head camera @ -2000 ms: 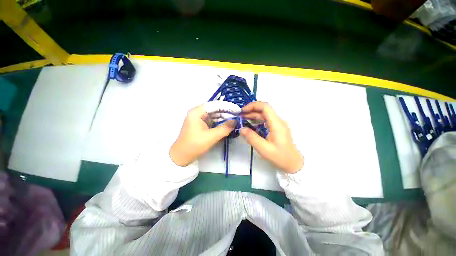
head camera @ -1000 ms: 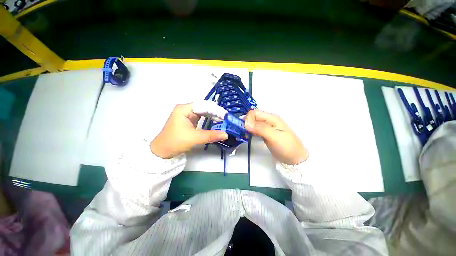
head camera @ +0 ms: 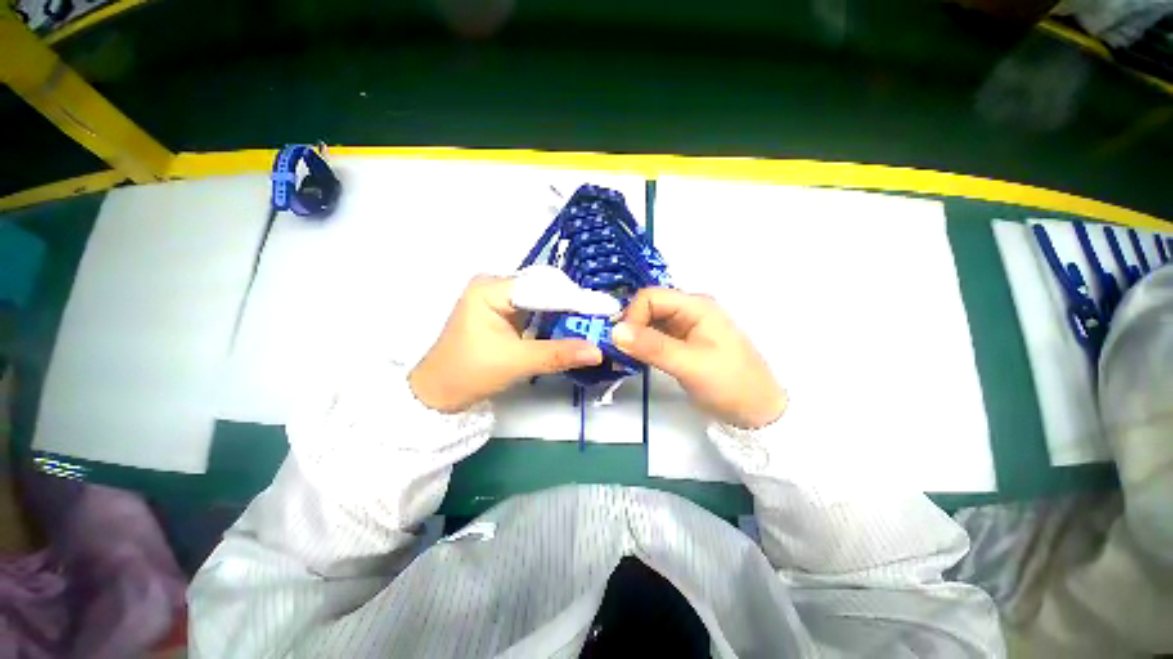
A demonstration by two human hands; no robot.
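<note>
My left hand [head camera: 486,348], with whitish covers on its fingers, holds a blue wristwatch [head camera: 589,330] by its strap. My right hand [head camera: 701,350] pinches the right side of the same strap with thumb and forefinger. The strap's light blue face is turned up between the fingertips; the watch head is mostly hidden. Just beyond the hands, a pile of open dark blue watches [head camera: 596,238] lies nested on the white sheets. A buckled blue watch [head camera: 306,184] stands as a ring at the far left, near the yellow edge.
White sheets [head camera: 823,335] lie on the green bench. Yellow edging [head camera: 798,184] runs along the dark green conveyor belt [head camera: 579,90]. At the right, open watches [head camera: 1093,286] lie side by side near a neighbour's sleeve [head camera: 1138,373]. Pink clothing [head camera: 97,566] shows at lower left.
The strap was edge-on between both hands, then raised and tilted; now its light blue face lies flatter between the fingertips. My right fingers have closed in near my left thumb.
</note>
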